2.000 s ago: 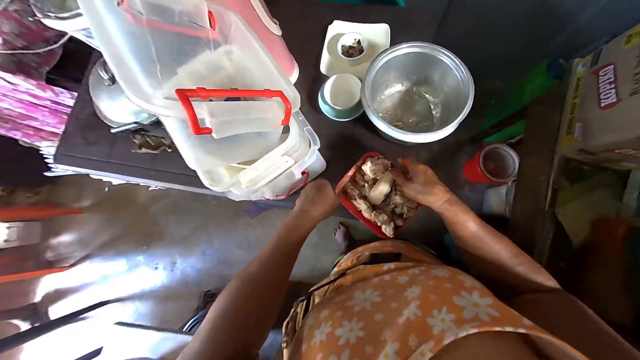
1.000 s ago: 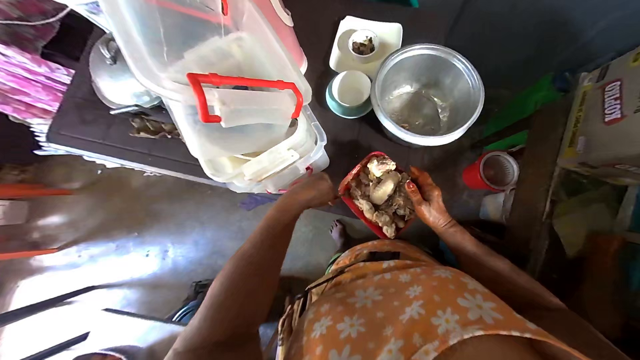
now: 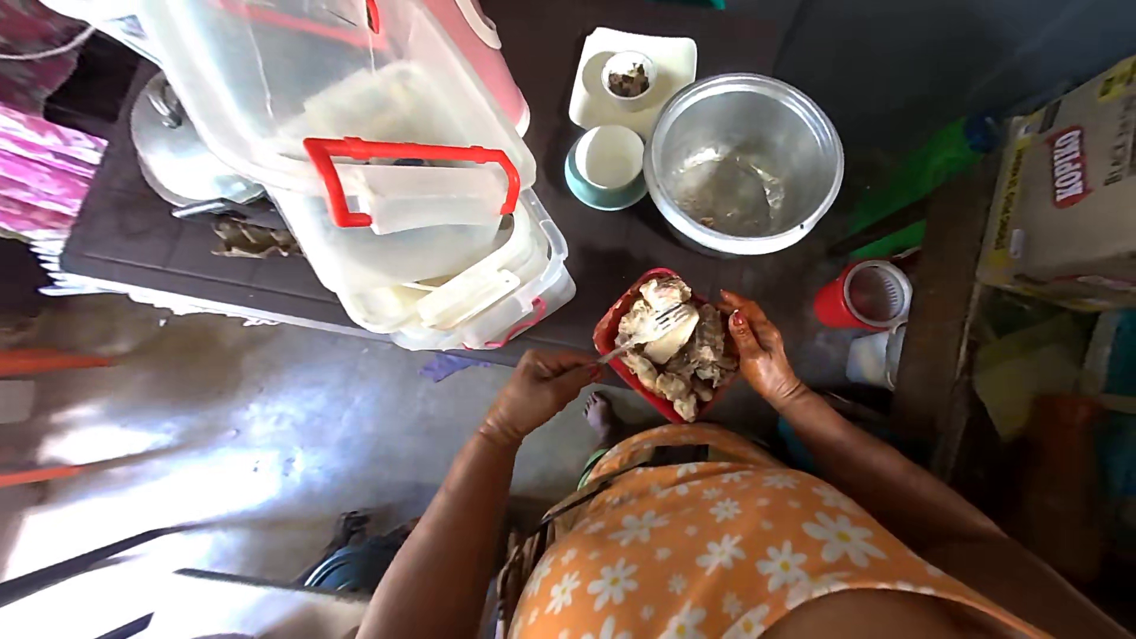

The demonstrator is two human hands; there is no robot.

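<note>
My left hand (image 3: 552, 383) is closed around the handle of a metal fork (image 3: 632, 343), whose tines rest on pieces of cooked meat (image 3: 670, 348). The meat fills a red plastic container (image 3: 606, 330) held close to my body at the table's edge. On the container's other side, my right hand (image 3: 761, 348) grips its wall, thumb near the rim. Beyond it stands a large metal pot (image 3: 744, 164) with a little residue or liquid at the bottom.
Stacked clear plastic boxes (image 3: 417, 257) with red handles stand left on the dark table (image 3: 603, 257). Near the pot are a white cup (image 3: 610, 157), a white square plate (image 3: 679, 62) and a small bowl (image 3: 629, 74). A red cup (image 3: 834, 297) and a cardboard box (image 3: 1056, 195) are at right.
The fork now shows clearly over the meat, with my left hand a little away from the container's rim. Earlier that hand was at the rim. My right hand still holds the container's other side.
</note>
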